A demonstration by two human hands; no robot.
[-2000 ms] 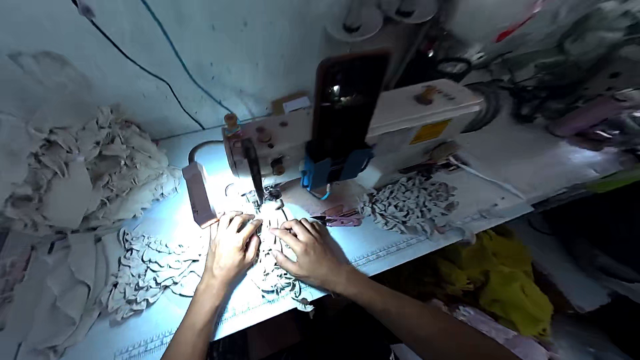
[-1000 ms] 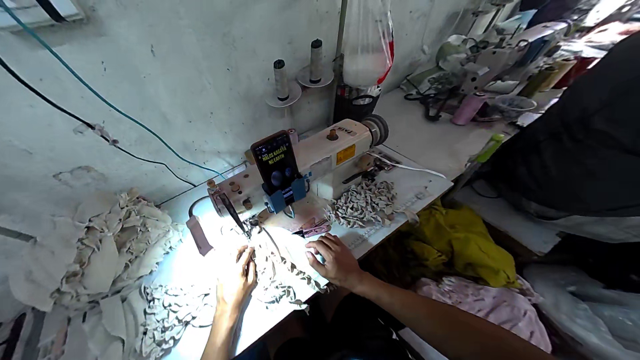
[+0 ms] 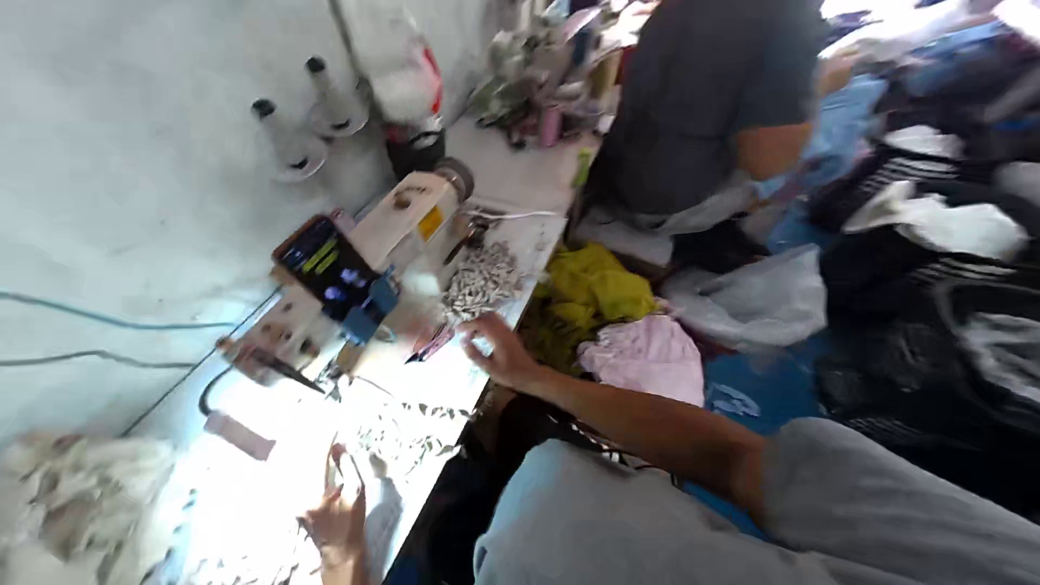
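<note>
My left hand [image 3: 337, 508] rests on the brightly lit table among scattered fabric pieces, fingers apart; whether cloth lies under its fingers is unclear. My right hand [image 3: 500, 349] is at the table's front edge, thumb and fingers spread, close to small pink-handled thread snips [image 3: 431, 343]. Between the hands lie ruffled fabric strips [image 3: 406, 435], washed out by the lamp. Behind them stands a sewing machine [image 3: 402, 215], with a phone [image 3: 329, 264] in a blue holder [image 3: 370, 313] on its front. Beyond my right hand is a heap of small gathered fabric pieces [image 3: 485, 280].
A pale fabric pile [image 3: 73, 504] is at the left. Yellow-green cloth [image 3: 601, 284], pink cloth [image 3: 646, 357] and a clear plastic bag [image 3: 747, 301] lie right of the table. A person in dark clothing [image 3: 699, 106] is beyond. Thread cones [image 3: 284, 142] stand by the wall.
The view has swung far to the right. My hands, earlier together at the needle area on the fabric, have moved apart; my right hand has gone toward the snips.
</note>
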